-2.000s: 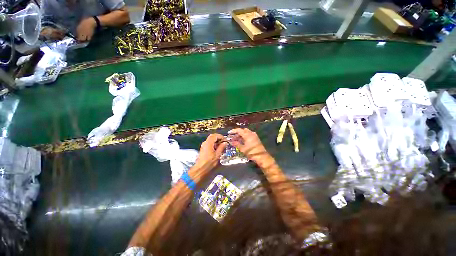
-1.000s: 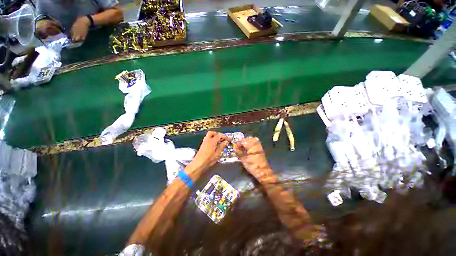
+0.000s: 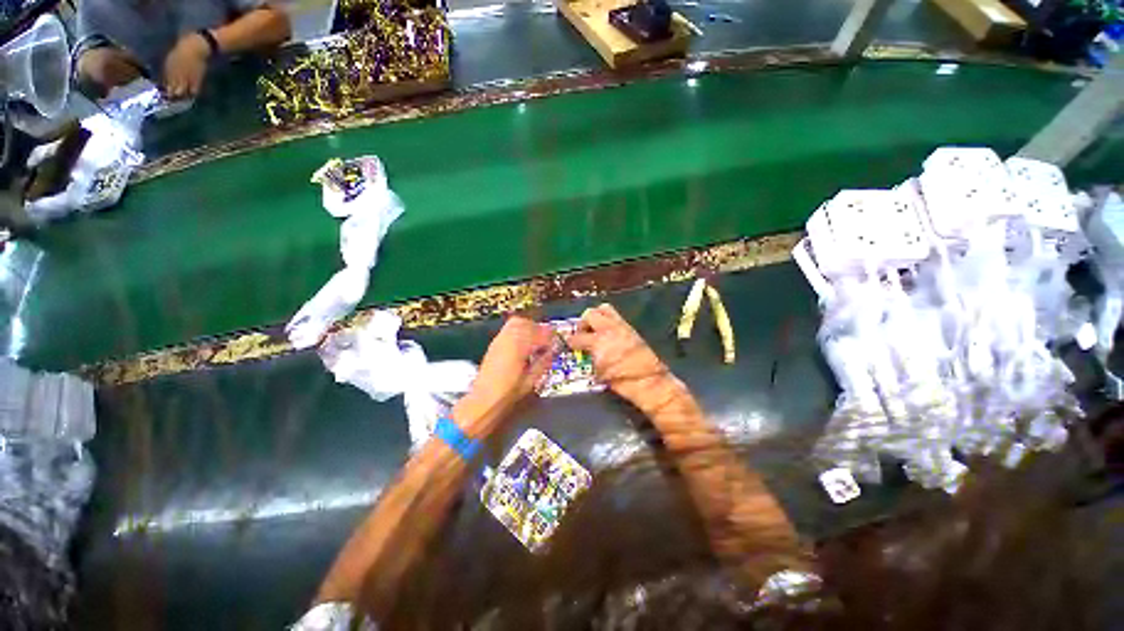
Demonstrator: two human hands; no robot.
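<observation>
An open white socket housing with coloured and brassy bits inside lies on the dark bench between my hands. My left hand has its fingers on the housing's upper left part. My right hand has its fingers on its upper right part. My fingertips hide the housing's upper edge, and any small part between them is too small to tell. A second open housing lies nearer my body, turned like a diamond. A bagged power cord lies left of my left hand.
Pliers lie right of my hands by the belt edge. Stacked socket units with bagged cords stand at right; more bagged units at left. A unit lies on the green belt. Across it are a person's hands and a brass parts heap.
The unit on the belt has moved right with its bagged cord. My fingers have shifted over the housing, and more of its inside shows than at first. The view has shifted slightly.
</observation>
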